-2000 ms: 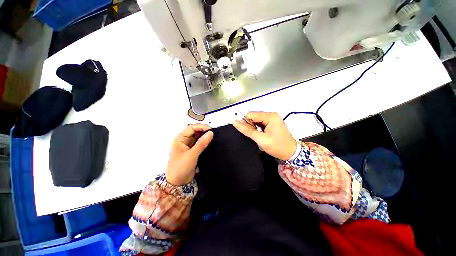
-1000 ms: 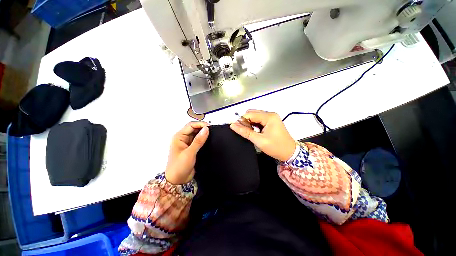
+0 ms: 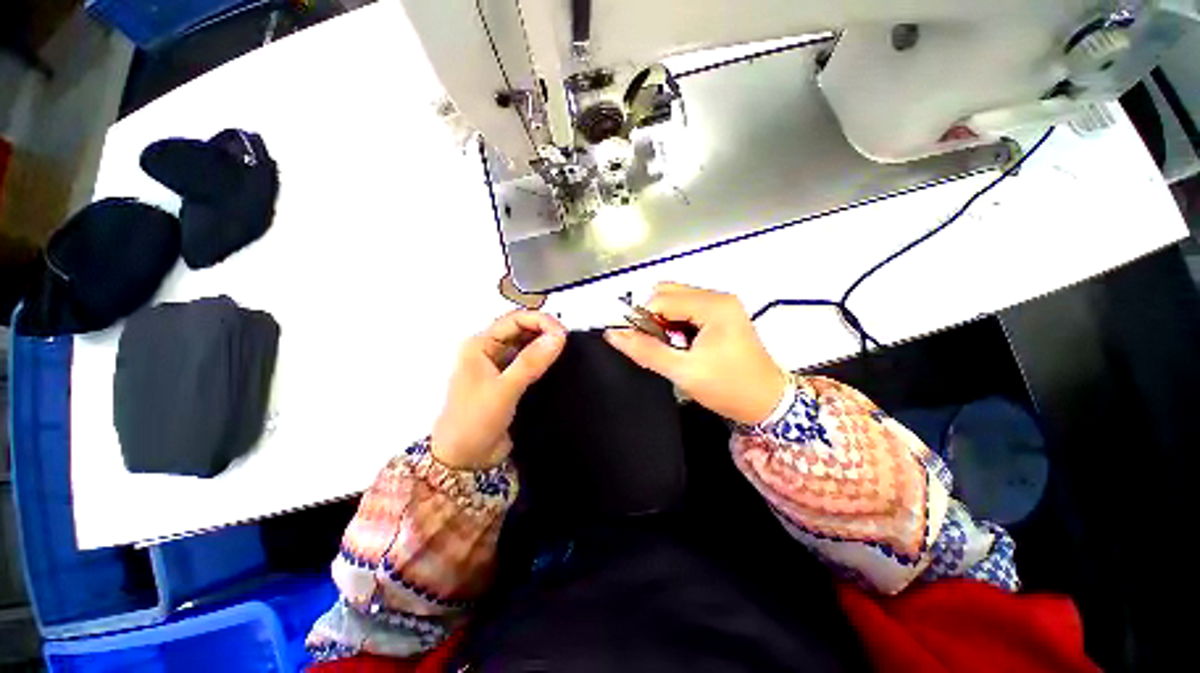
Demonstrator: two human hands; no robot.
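Note:
A black fabric piece (image 3: 608, 427) hangs below both hands at the front edge of the white table, its top edge pinched between them. My left hand (image 3: 498, 381) grips the top left corner between thumb and fingers. My right hand (image 3: 708, 348) grips the top right part of the edge and also holds thread snips (image 3: 642, 318), whose metal blades stick out past the fingers, pointing up and left. The snips' handles are hidden in the palm. Thread ends are too small to tell.
The sewing machine's bed plate (image 3: 776, 158) lies beyond the hands, with the lit presser foot area (image 3: 599, 191). A black cord (image 3: 908, 250) runs at right. At left are a stack of black pieces (image 3: 191, 388) and two black caps (image 3: 217, 197). Blue crates (image 3: 79, 526) stand below left.
The view has shifted slightly, so the machine sits a little further right. The snips' blades show more clearly beside my right fingers. Both hands keep their hold on the black piece.

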